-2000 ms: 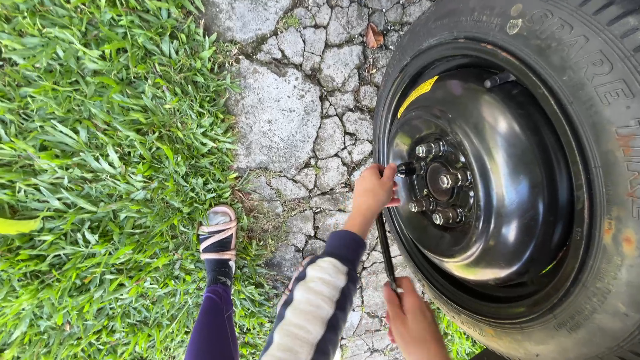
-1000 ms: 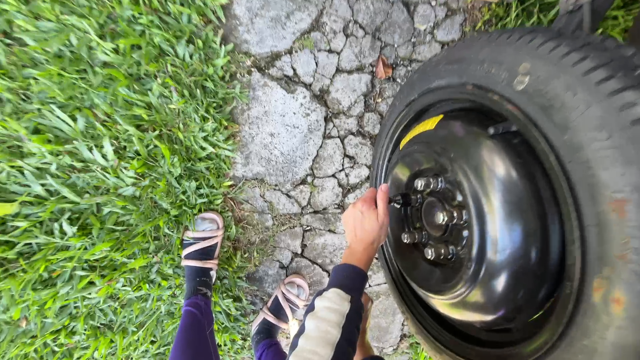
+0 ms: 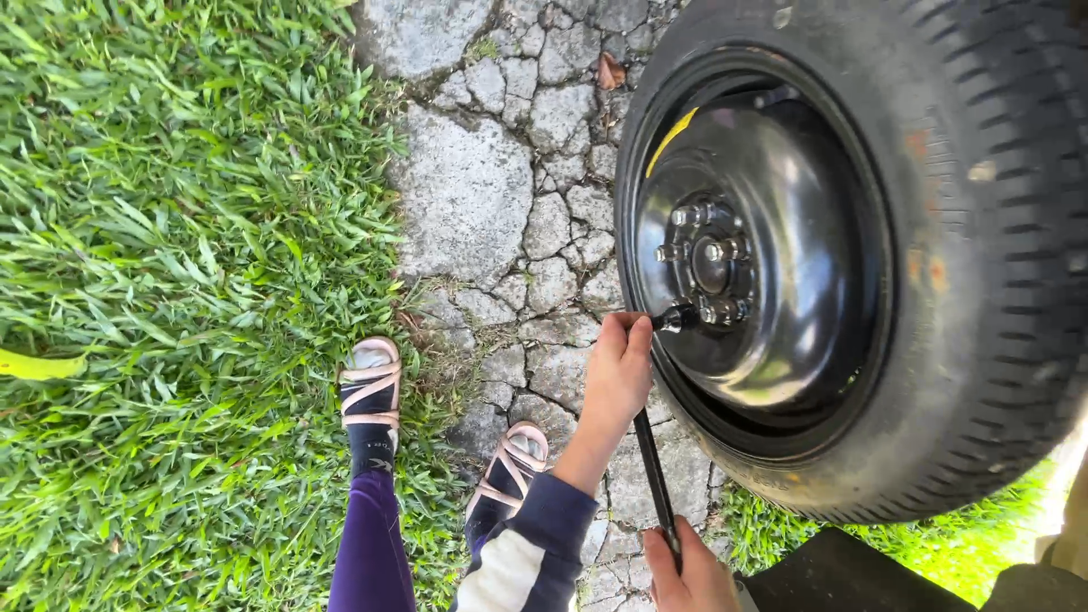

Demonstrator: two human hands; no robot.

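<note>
A spare wheel with a black steel rim (image 3: 799,255) and rubber tire stands at the right. Several silver lug nuts (image 3: 722,250) ring its hub cap (image 3: 711,263). My left hand (image 3: 625,361) grips the head end of a black lug wrench (image 3: 653,459), whose socket (image 3: 678,318) is at the lower left of the hub, beside a lug nut. Whether it sits over a nut cannot be told. My right hand (image 3: 690,568) is closed around the lower end of the wrench's handle, at the bottom edge.
Cracked concrete (image 3: 463,195) runs between the wheel and the grass (image 3: 187,255). My two sandaled feet (image 3: 371,374) stand at the lower left. A dry leaf (image 3: 610,71) lies near the top. A dark flat object (image 3: 850,578) is below the tire.
The socket was at the upper left of the hub and is now at its lower left. My right hand, mostly hidden one second ago, shows again on the handle.
</note>
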